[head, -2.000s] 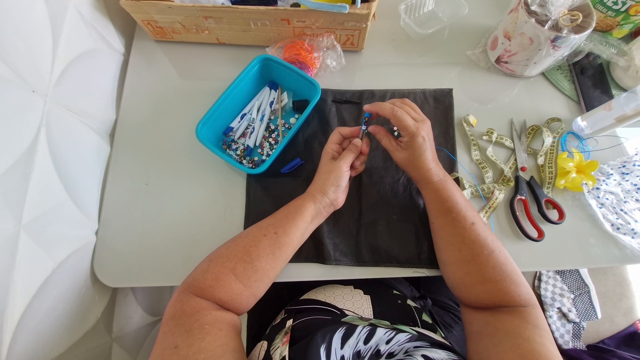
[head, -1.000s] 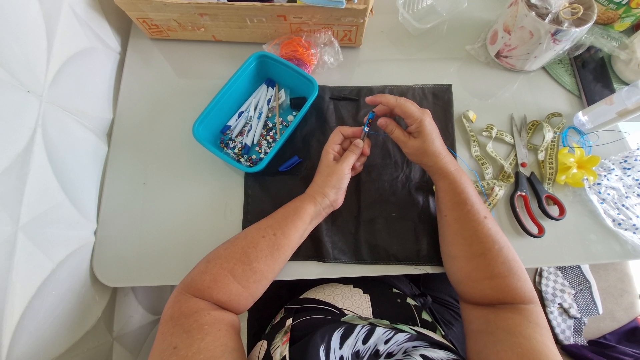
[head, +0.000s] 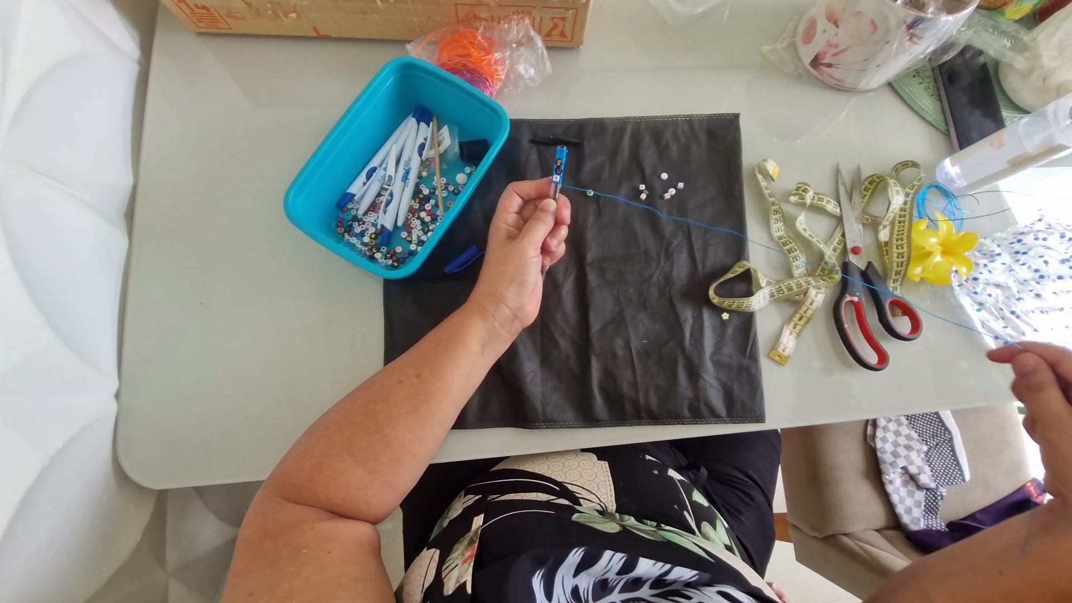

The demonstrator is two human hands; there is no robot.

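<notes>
My left hand (head: 529,234) grips a pen (head: 559,166) upright above the black cloth; blue cord and letter beads cover the pen's upper part. From it a thin blue cord (head: 699,223) runs right, across the cloth and the scissors, to my right hand (head: 1043,394), whose fingertips pinch it at the right edge of view. Several small beads (head: 667,193) lie on the black cloth (head: 653,335), right of the pen. A small green bead (head: 590,193) is at the cord near the pen. A blue pen cap (head: 462,260) rests left of my left wrist.
A turquoise container (head: 314,180) holds pens and beads. Orange cord (head: 469,54) in a plastic bag lies behind it, near a cardboard box (head: 385,18). On the right are a yellow tape measure (head: 775,293), scissors (head: 854,251), a yellow flower (head: 942,249) and a clear bottle (head: 1005,146).
My right hand has moved from beside the pen far to the right, drawing the blue cord out across the cloth. My left hand still holds the pen in about the same place.
</notes>
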